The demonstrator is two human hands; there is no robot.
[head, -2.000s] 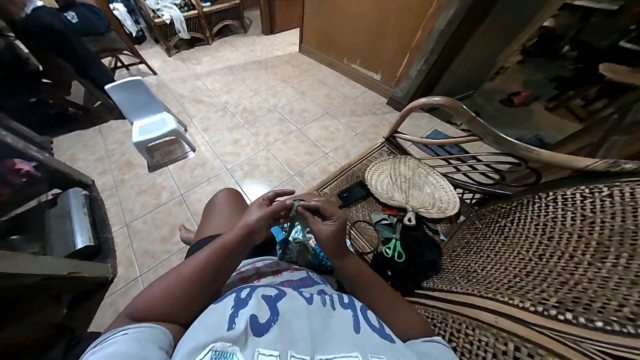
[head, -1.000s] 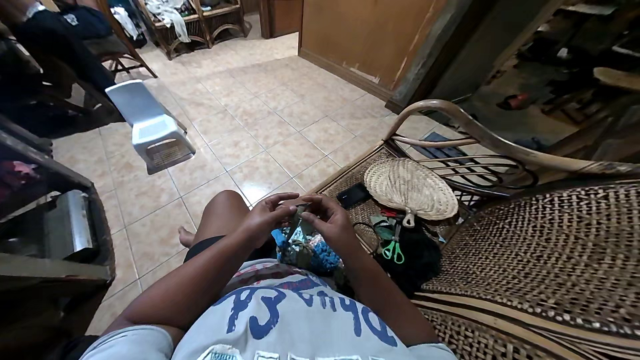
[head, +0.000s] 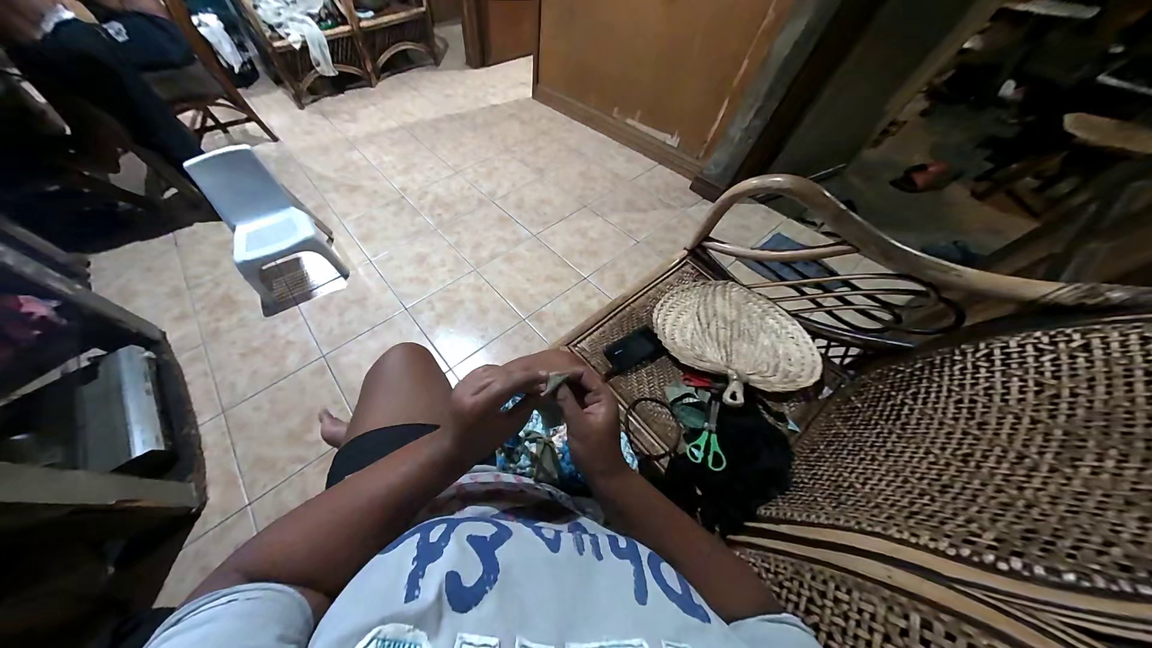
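Observation:
My left hand (head: 489, 402) and my right hand (head: 589, 416) meet above my lap, both with fingers on a small piece of greenish-grey cloth (head: 556, 382). Below them, a bundle of blue, white and green patterned fabric (head: 540, 450) lies in my lap, partly hidden by the hands. To the right, on the woven rattan seat, are green-handled scissors (head: 706, 448), green cloth scraps (head: 686, 405), a dark flat phone-like object (head: 633, 349) and a woven palm-leaf hand fan (head: 738, 335). A black fluffy or cloth heap (head: 742, 468) lies beside the scissors.
A rattan bench backrest (head: 981, 450) and its curved armrest (head: 792, 184) stand at my right. Ahead on the tiled floor is a small white plastic chair (head: 261, 225). Dark wooden shelving (head: 171, 387) is at left. Another person's legs (head: 108, 90) show at upper left.
My hands have shifted slightly and my fingers have changed position around the small cloth piece. The scissors, fan and dark flat object have stayed in place.

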